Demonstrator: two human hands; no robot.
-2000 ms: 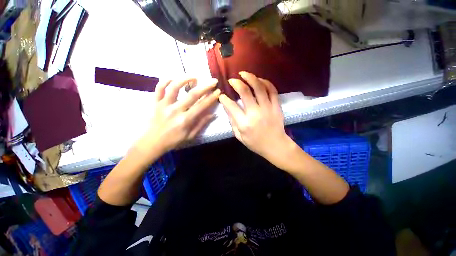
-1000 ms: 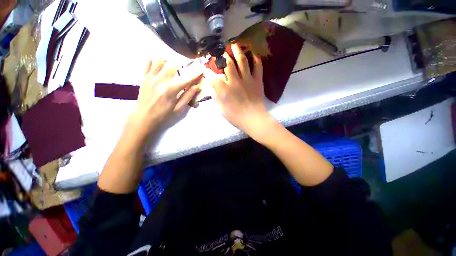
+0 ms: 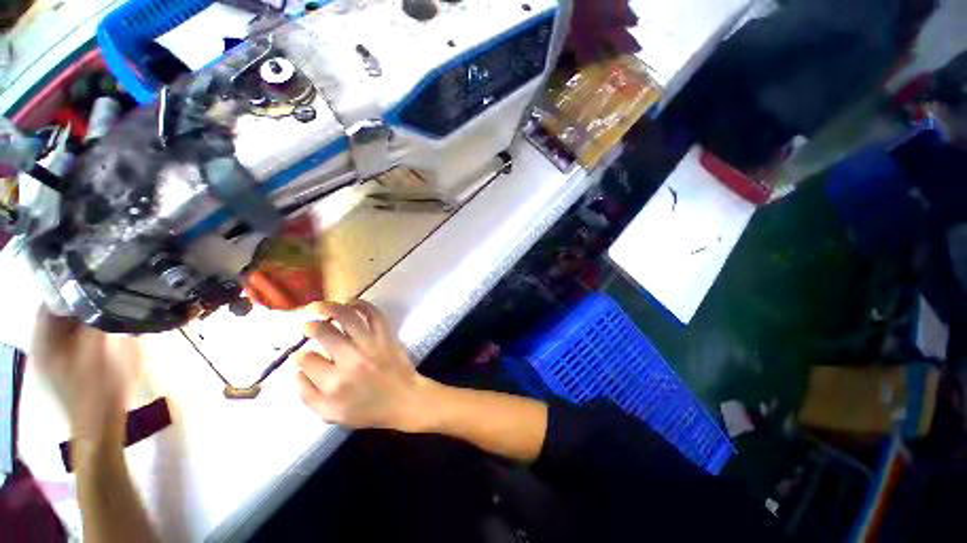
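Observation:
My left hand (image 3: pixel 85 366) is blurred at the left, beside the machine head; whether it holds anything cannot be told. A maroon strip (image 3: pixel 148 421) lies on the table, partly hidden by my left wrist. My right hand (image 3: pixel 355 366) is on the table right of the needle area, fingers bent. Its fingertips are close to the lower edge of the maroon panel (image 3: pixel 286 278), which looks red under the lamp; a grip cannot be made out. The panel is mostly hidden by the sewing machine head (image 3: pixel 201 180). The needle tip is hard to see.
A small brassy piece (image 3: pixel 242 391) lies at the bend of a dark line on the table. A blue crate (image 3: pixel 626 371) and a white board (image 3: pixel 684 239) are below the table edge. A clear-wrapped brown pack (image 3: pixel 599 106) is beyond the machine. Maroon fabric (image 3: pixel 30 514) is at lower left.
The view has swung right and tilted, showing more of the machine. My left hand has left the needle area and moved left. My right hand has drawn back from the needle to the panel's lower edge.

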